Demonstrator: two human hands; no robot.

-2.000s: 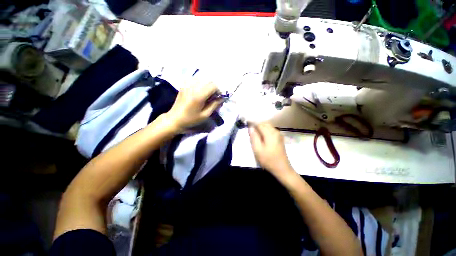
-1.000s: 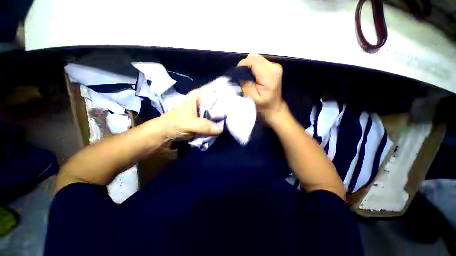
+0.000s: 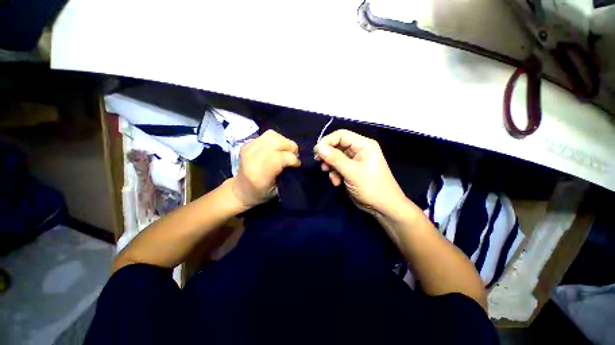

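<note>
Both my hands are over my lap, below the table's front edge. My left hand (image 3: 266,165) is closed on dark navy cloth (image 3: 300,187) that hangs between the hands and blends into my dark shirt. My right hand (image 3: 354,168) pinches a thin pale strip or thread (image 3: 326,128) between thumb and fingertips, its free end pointing up. The fingertips of the two hands are close together but apart. Whether the right hand also touches the cloth is unclear.
The white table (image 3: 222,47) spans the top. Scissors with dark red handles (image 3: 524,101) lie on it at the right. White and navy pieces (image 3: 168,135) lie in a left compartment; striped cloth (image 3: 475,226) lies in a right one.
The hands went from the table to the lap as the view tilted down. The white bunched cloth between them has left the grip; dark cloth and a thin pale strip now show there.
</note>
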